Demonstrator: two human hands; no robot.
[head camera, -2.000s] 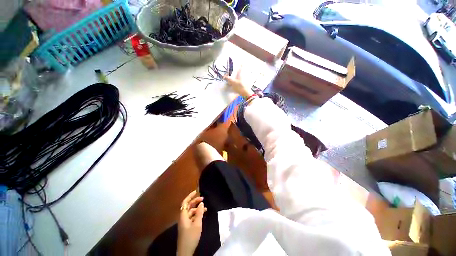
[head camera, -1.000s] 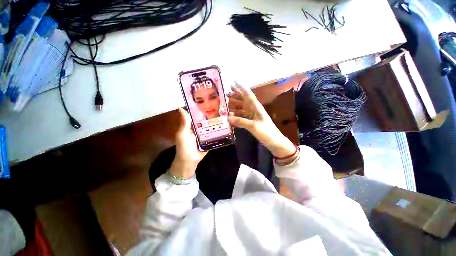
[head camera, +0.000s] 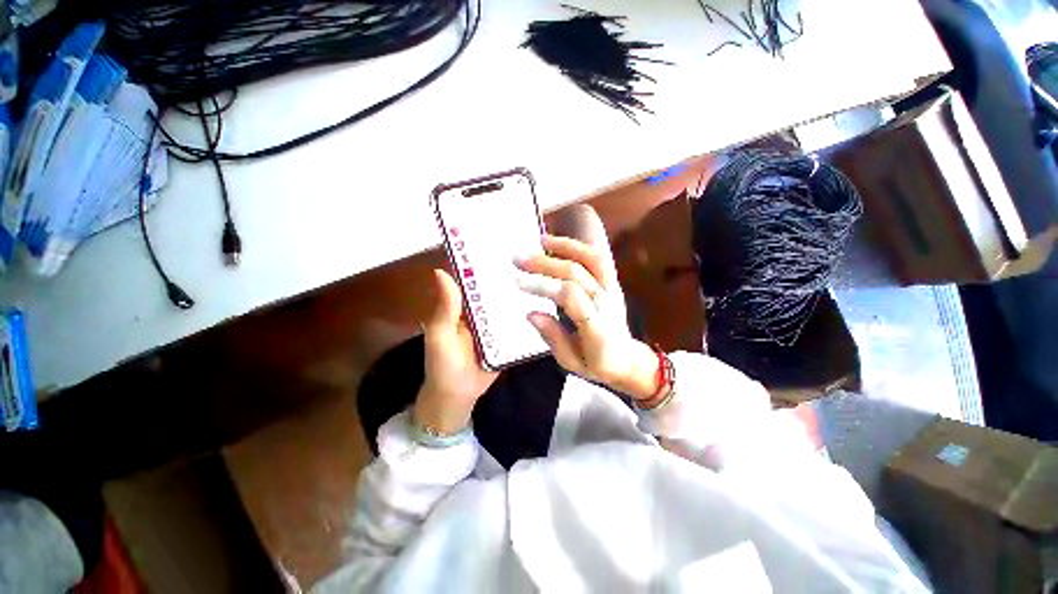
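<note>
A smartphone (head camera: 493, 273) in a dark-edged case shows a mostly white lit screen with a column of small reddish marks. It is held upright, tilted slightly, in front of the table edge. My left hand (head camera: 449, 360) holds it from the left and below, with the thumb along its left edge; the fingers behind it are hidden. My right hand (head camera: 586, 308) is over the right side of the screen with its fingers bent. It holds nothing, and I cannot tell if a fingertip touches the glass.
The white table (head camera: 337, 192) bears a black cable bundle (head camera: 279, 41) with plug ends, blue-and-white packs (head camera: 81, 163), a fan of short black strands (head camera: 589, 52) and loose strands (head camera: 760, 26). A glossy black hank (head camera: 775, 238) lies in an open carton. Brown cartons (head camera: 980, 476) stand right.
The phone first appears one second ago with a portrait lock screen; now its screen is white. My right hand has moved from beside the phone to over its screen. The view has turned since the first frame.
</note>
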